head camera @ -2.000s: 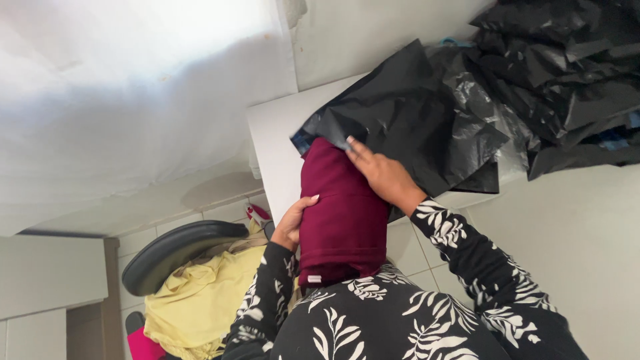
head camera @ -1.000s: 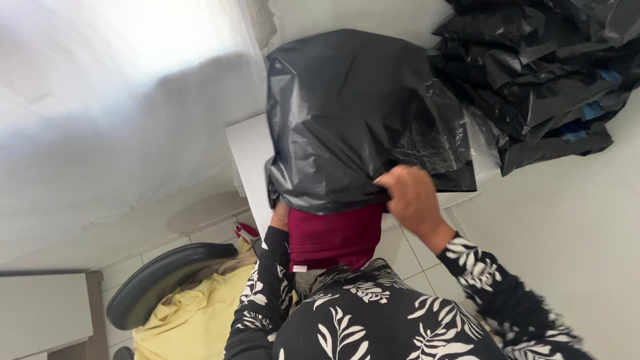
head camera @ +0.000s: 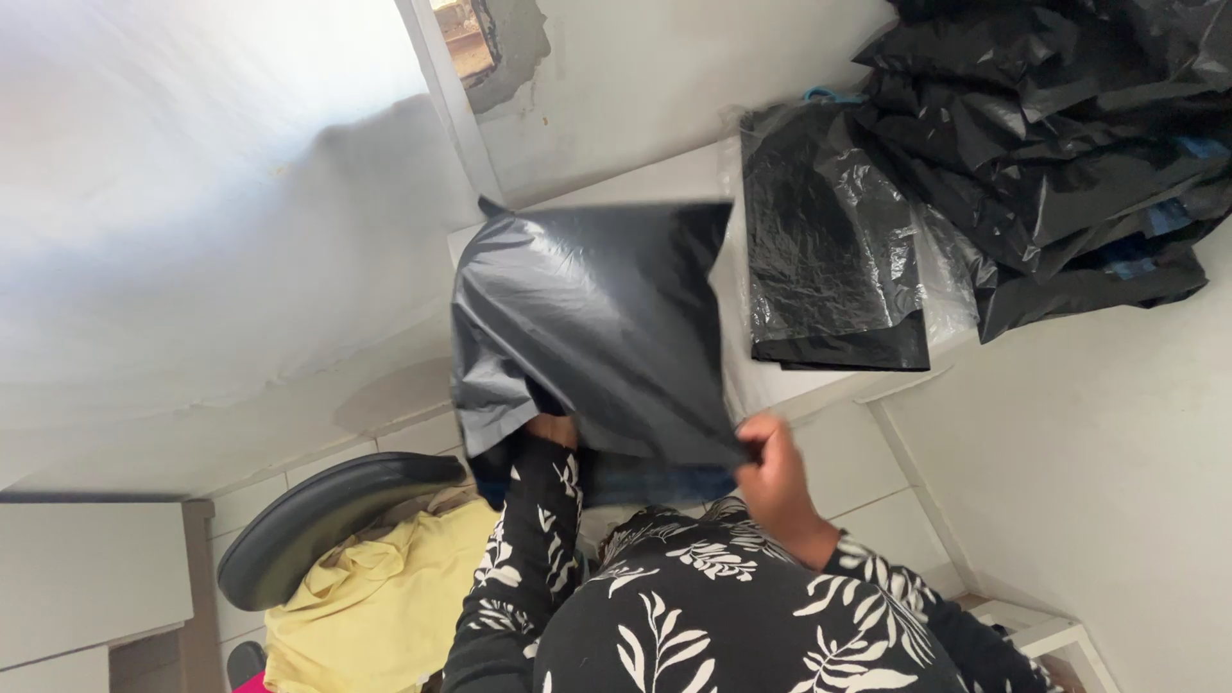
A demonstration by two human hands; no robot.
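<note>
A black plastic bag [head camera: 597,327] spreads in front of me over the end of a white shelf. My left hand [head camera: 553,430] is mostly inside the bag's mouth, with only the wrist side showing, so what its fingers do is hidden. My right hand [head camera: 775,476], slightly blurred, pinches the bag's lower right corner. Dark blue material [head camera: 654,484] shows along the bag's lower edge. The maroon folded cloth is out of sight.
Flat black plastic bags [head camera: 833,241] lie on the white shelf [head camera: 616,183], beside a heap of filled black bags [head camera: 1078,164]. Yellow cloth [head camera: 385,597] rests on a chair with a black backrest [head camera: 327,525] at lower left. A white cabinet [head camera: 91,577] stands farther left.
The black bag has been drawn down over the maroon cloth, which showed in both earlier frames. My left hand, on the cloth two seconds ago, is now mostly inside the bag.
</note>
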